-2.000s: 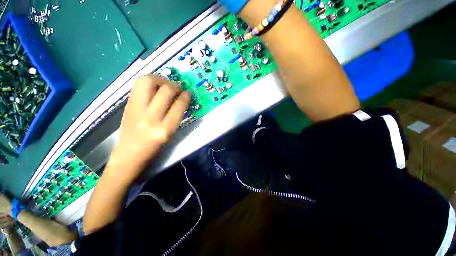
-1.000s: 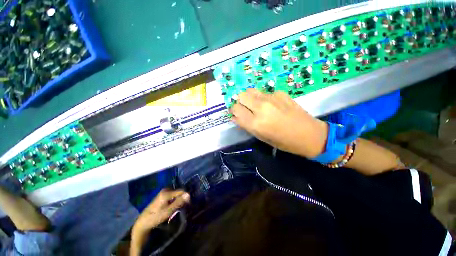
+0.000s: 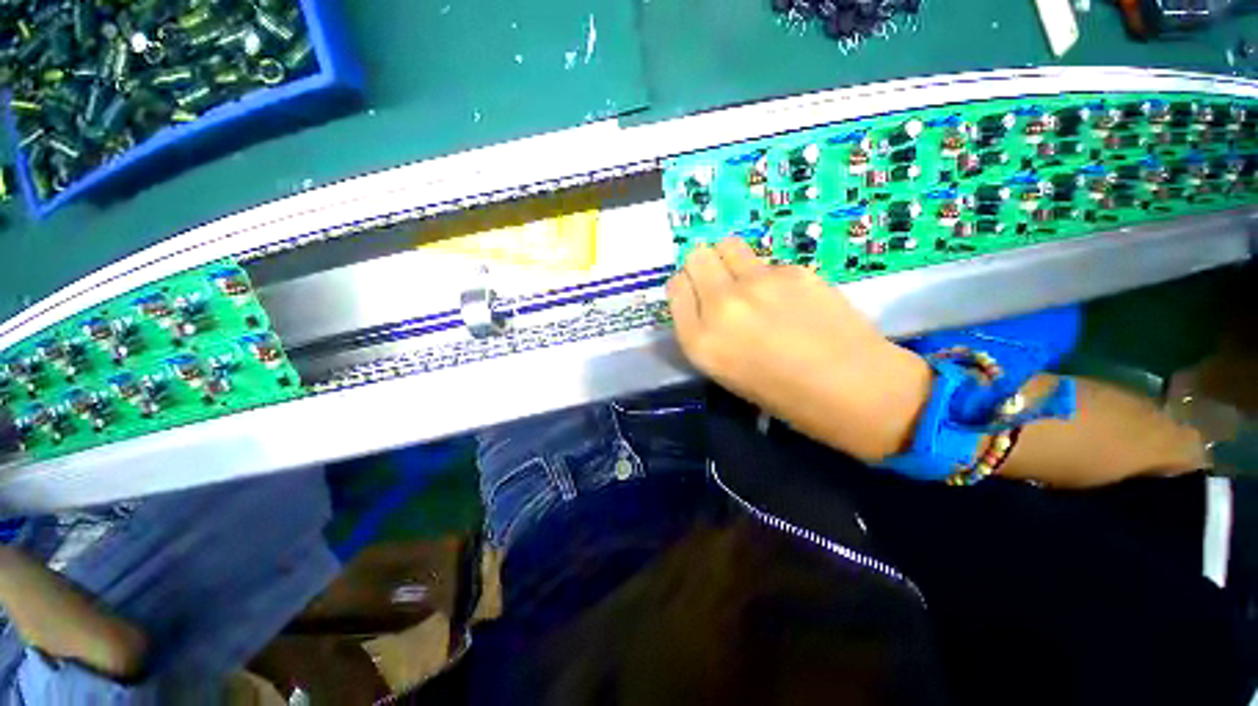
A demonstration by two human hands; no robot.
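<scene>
A long green circuit board [image 3: 883, 193] with rows of small mounted parts lies across the silver conveyor rails on the right. My right hand [image 3: 786, 338], bare, with a blue strap and beaded bracelet at the wrist, has its fingers bent together on the board's near left corner. The fingertips and that corner are partly hidden by the hand. My left hand is not in view. A second populated circuit board [image 3: 138, 359] lies on the rails at the left.
The conveyor rail [image 3: 414, 421] runs across the view, with a metal clip [image 3: 479, 306] and yellow label [image 3: 552, 241] between the boards. A blue bin [image 3: 207, 134] of dark green cylinders stands upper left. Dark components [image 3: 849, 14] lie at the top. Another person's arm [image 3: 62, 607] is lower left.
My left hand left the board for my lap, then went out of view. My right hand came down onto the board's corner. The right board has shifted right along the rails; the view has turned.
</scene>
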